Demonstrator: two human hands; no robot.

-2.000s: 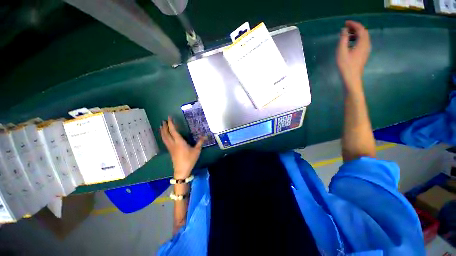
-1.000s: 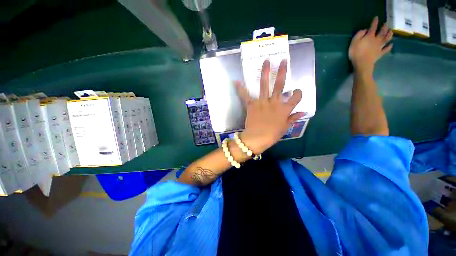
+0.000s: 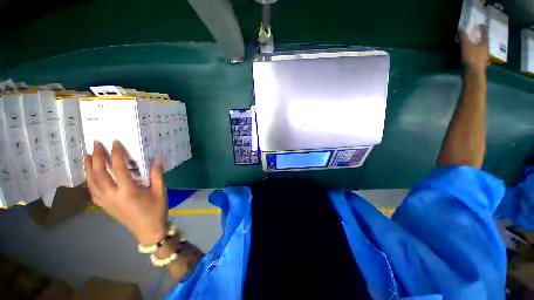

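The scale stands in front of me with a bare silver pan and a lit blue display. My left hand lies with spread fingers against the front white retail box of the row at the left. Whether it grips that box or only presses on it cannot be told. My right hand is at the far upper right, with its fingers on a white retail box. Its fingertips are partly hidden and blurred.
More white boxes stand side by side at the left edge. A smartphone with a bright screen lies left of the scale. A second white box and another lie at the upper right. A grey post rises behind the scale.
The box on the scale pan is gone from it. My left hand has moved from the pan to the row at the left. My right hand has reached further right onto a box.
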